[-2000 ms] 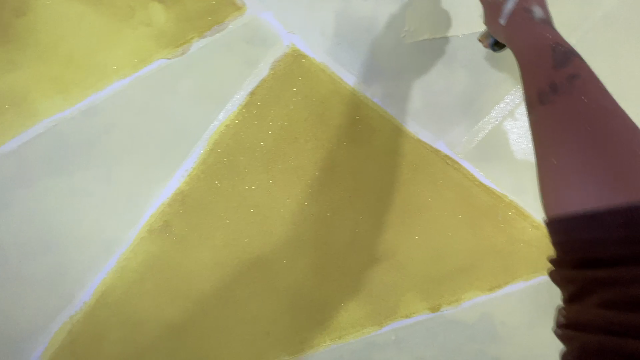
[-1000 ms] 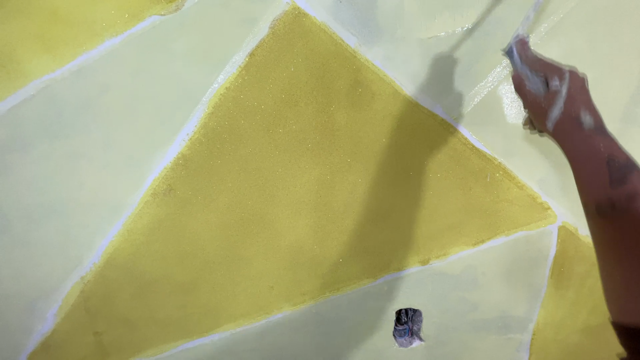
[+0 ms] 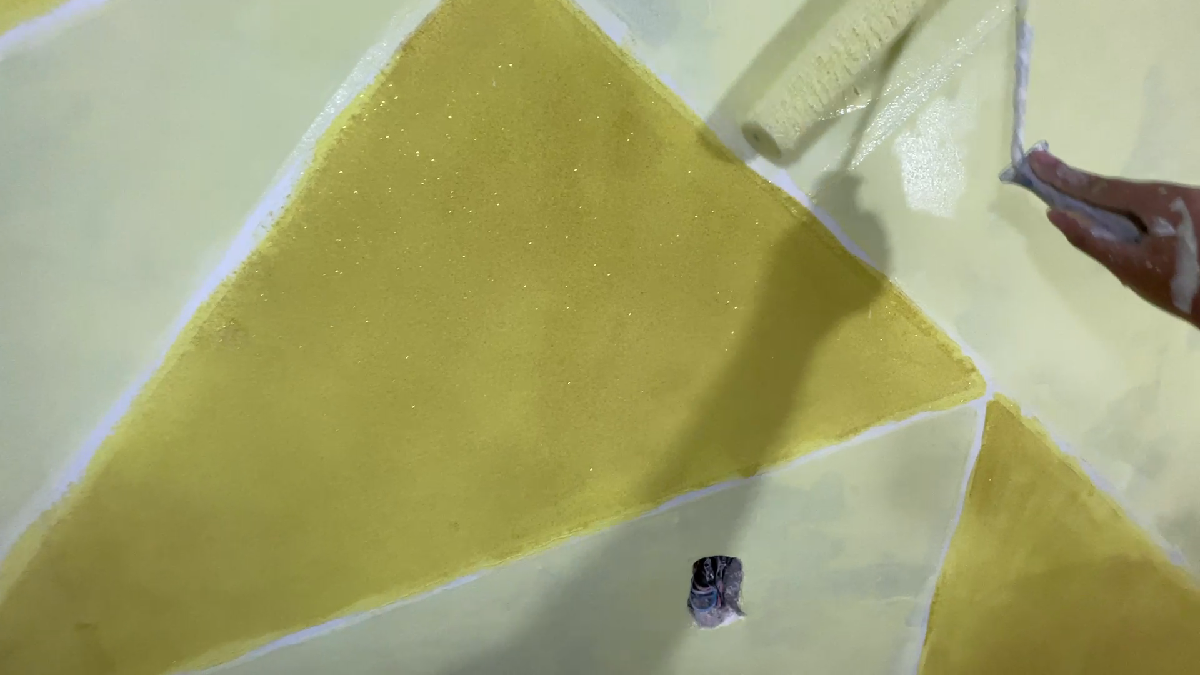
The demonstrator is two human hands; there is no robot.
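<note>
My right hand (image 3: 1125, 220), spotted with pale paint, enters from the right edge and is closed around the handle (image 3: 1078, 202) of a paint roller. From the handle a thin paint-coated rod runs up out of view. The pale yellow roller sleeve (image 3: 834, 75) lies slanted near the top, its lower end by the white line at the gold triangle's edge. Wet, glossy streaks (image 3: 928, 155) show on the pale wall between sleeve and hand. My left hand is out of view.
A large gold triangle (image 3: 525, 300) bordered by white lines fills the middle of the painted wall. An opening with wires (image 3: 715, 591) sits in the pale area below it. Another gold shape (image 3: 1059, 562) is at lower right. An arm's shadow crosses the triangle.
The roller sleeve has come into view at the top. My right hand has moved down and right from its place two seconds ago. The wall opening came into view as the view shifted.
</note>
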